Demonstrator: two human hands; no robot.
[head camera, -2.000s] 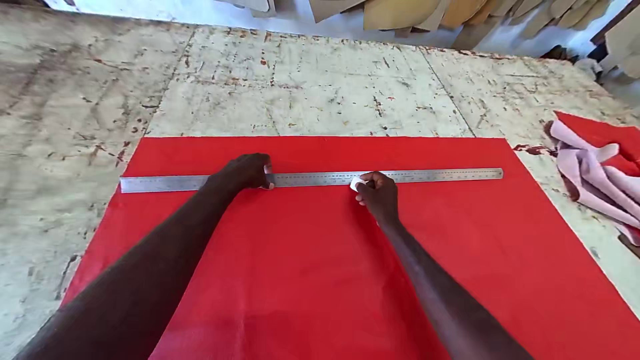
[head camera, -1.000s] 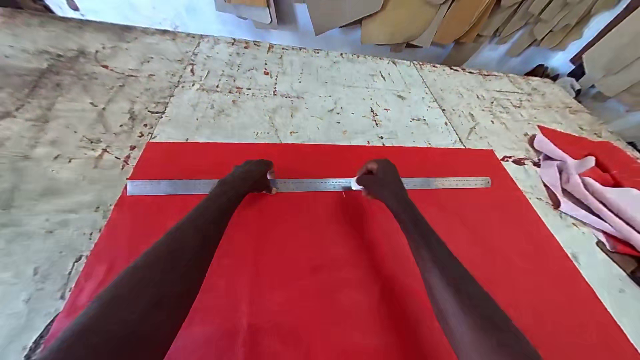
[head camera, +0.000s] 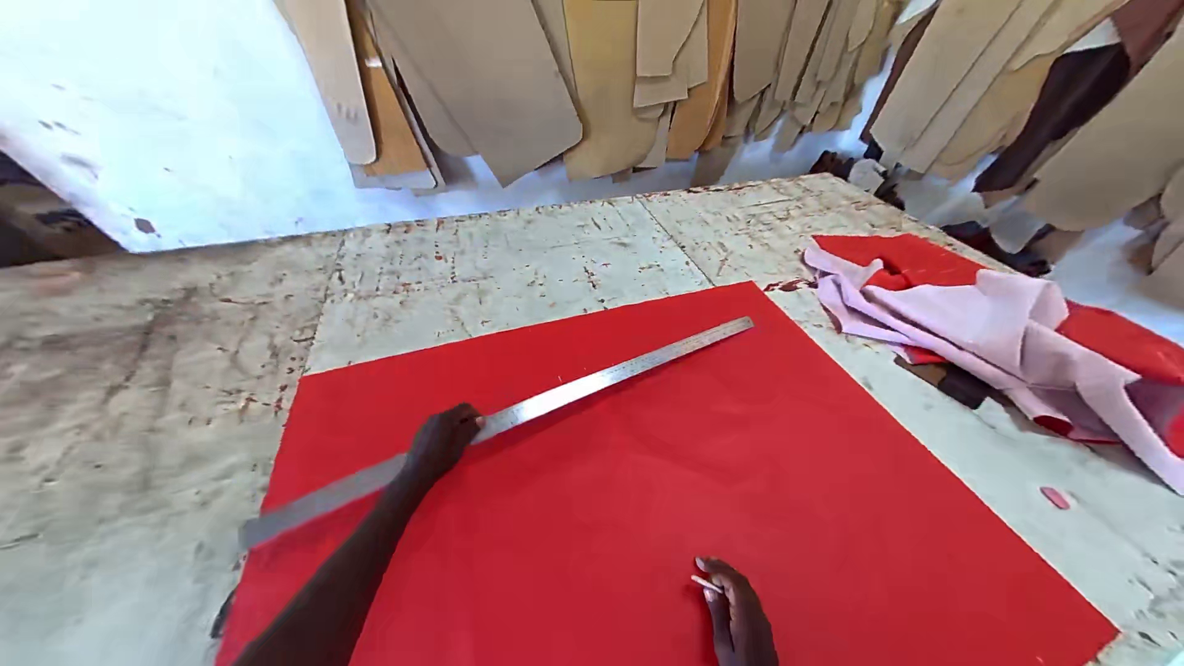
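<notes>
A sheet of red material (head camera: 647, 481) lies flat on the worktable. Across it, slanting up to the right, is a long metal ruler (head camera: 592, 384); its left end is blurred and reaches past the sheet's left edge. My left hand (head camera: 446, 439) grips the ruler near its middle. Lower down, close to the bottom of the view, my right hand (head camera: 737, 606) holds a small white piece, possibly chalk (head camera: 707, 584), between thumb and fingers, apart from the ruler.
Crumpled red and pink material (head camera: 980, 324) is heaped at the table's right, with a small pink piece (head camera: 1054, 498) nearer me. The worn, stained worktable (head camera: 499, 268) extends behind the sheet. Many brown and tan patterns (head camera: 490, 83) hang along the wall.
The ruler has turned from lying level to a slant across the red sheet, still in my left hand. My right hand has left the ruler and moved down towards me. The view has tilted up.
</notes>
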